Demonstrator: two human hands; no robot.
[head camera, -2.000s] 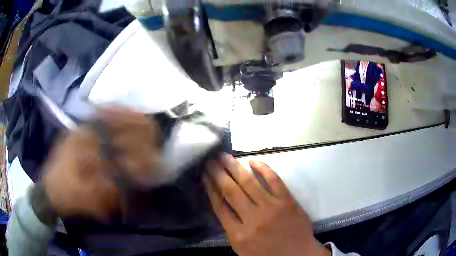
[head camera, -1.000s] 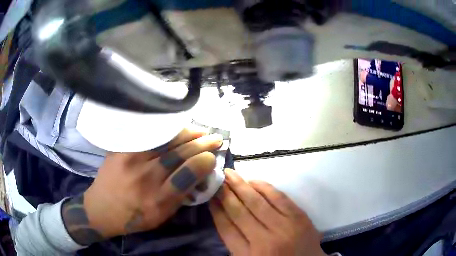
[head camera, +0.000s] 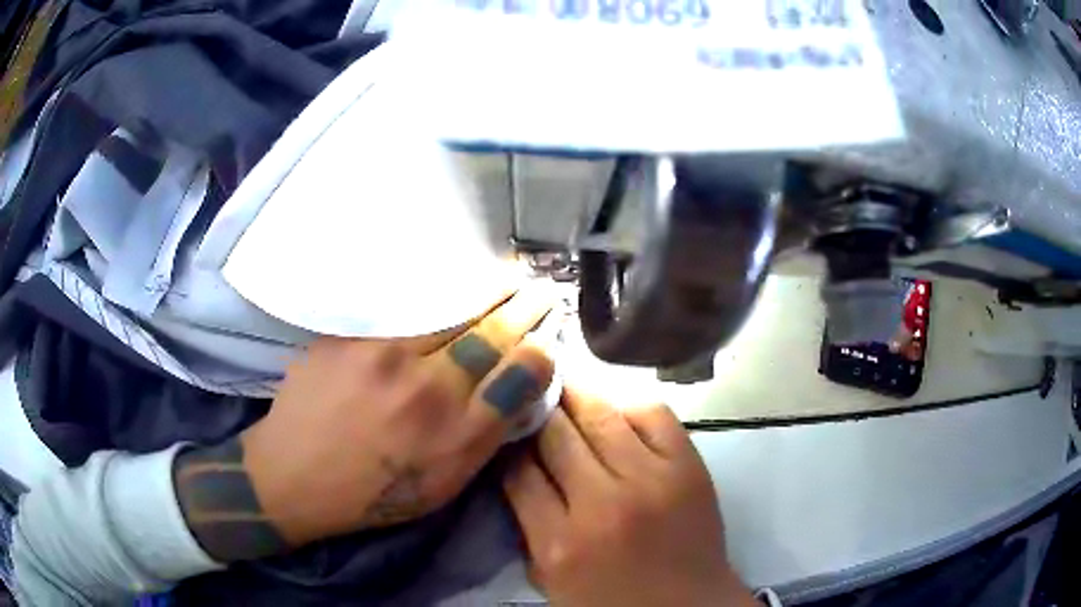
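Dark navy cloth (head camera: 415, 553) lies under my hands and spreads to the left. A white rounded pocket piece (head camera: 332, 225) lies bright beside the needle area. My left hand (head camera: 403, 427) presses on the cloth, with fingertips at a small pale folded piece (head camera: 541, 409) just in front of the presser foot (head camera: 548, 266). My right hand (head camera: 622, 498) lies flat on the cloth edge, fingertips touching the same spot. The fingers cover the exact grip, so I cannot tell whether cloth is pinched. The needle is washed out by bright light.
The sewing machine head (head camera: 984, 142) with a white paper label (head camera: 664, 83) fills the top. A dark shiny curved part (head camera: 699, 261) hangs close to the camera. A smartphone (head camera: 877, 368) lies on the table at the right. More dark cloth (head camera: 178, 59) is heaped at upper left.
My left hand has come from a blurred position at the left to rest beside my right hand at the needle area. The view has shifted, so the paper label now shows.
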